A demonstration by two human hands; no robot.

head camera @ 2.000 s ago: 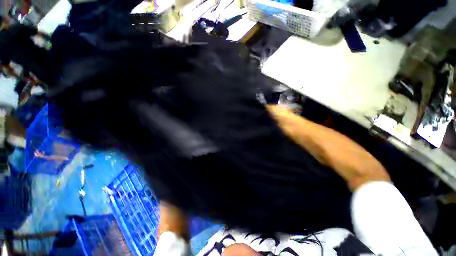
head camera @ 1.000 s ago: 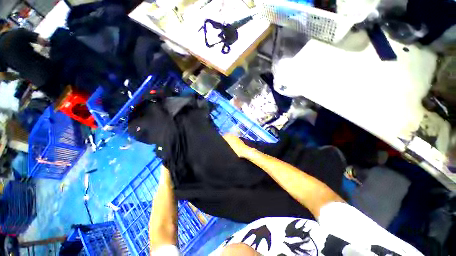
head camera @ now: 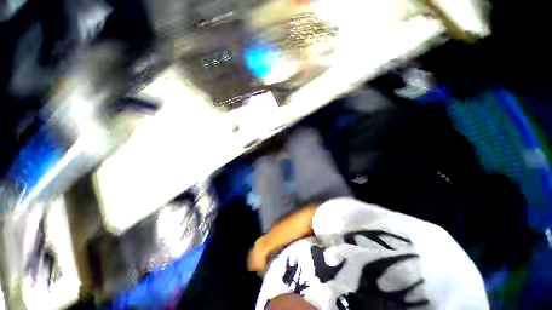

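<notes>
The view is strongly blurred. My right forearm crosses over my lap from a white sleeve, and my right hand point(head camera: 261, 255) seems to be at its left end, low in the middle. Its fingers cannot be made out, nor whether it holds anything. My left hand is not in view. The machine head point(head camera: 221, 60) is at the upper middle on the white table point(head camera: 157, 154), with a bright blue part point(head camera: 260, 60) beside it. A cream tray with small dark dots point(head camera: 312, 29) seems to lie right of that.
Dark cloth point(head camera: 411, 142) fills the right side below the table edge. A blue-green crate point(head camera: 496, 136) shows at the far right. A grey surface point(head camera: 299, 172) is under the table edge. Blurred pale and blue things are at the left.
The view has swung right towards the machine. The black garment that both hands held is no longer seen in them. My left hand has left the picture; my right arm is now bent over my lap.
</notes>
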